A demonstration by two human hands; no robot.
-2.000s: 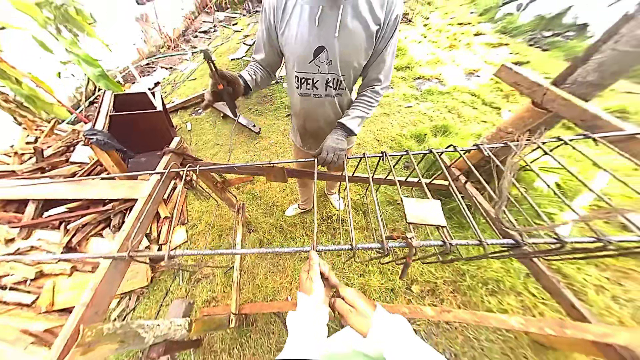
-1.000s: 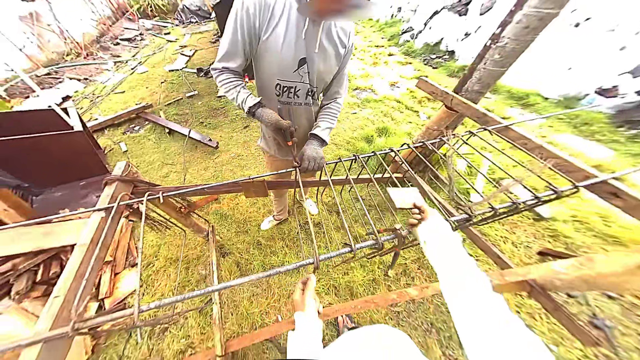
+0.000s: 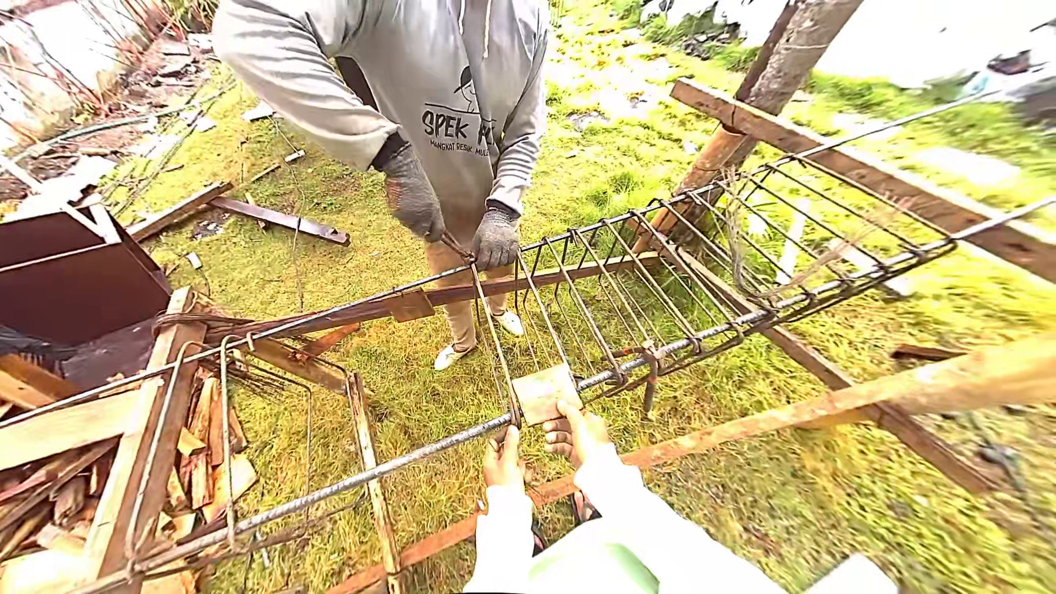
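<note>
A small flat wooden block [image 3: 545, 393] lies against the near steel rebar [image 3: 396, 459], pinched at its lower corner by my right hand [image 3: 577, 433]. My left hand [image 3: 505, 456] grips the lower end of a wire stirrup [image 3: 495, 346] where it meets that bar, just left of the block. Across the cage, a co-worker's gloved hand [image 3: 412, 194] holds a tool [image 3: 458, 247] at the far bar, where the same stirrup crosses. The co-worker's other gloved hand [image 3: 497, 239] rests at that bar. Pincers [image 3: 651, 379] hang on the near bar, right of the block.
Wooden rails and posts [image 3: 726, 429] support the rebar cage. Closely spaced stirrups stand to the right, and loose ones [image 3: 227, 445] hang at the left. Scrap wood [image 3: 210, 445] and a dark brown box [image 3: 74, 272] are at the left. A slanted pole [image 3: 792, 58] stands behind.
My right hand has brought the wooden block left along the near bar, beside the stirrup at my left hand. One second ago the block was near the pincers. The co-worker's hands stay at the far bar.
</note>
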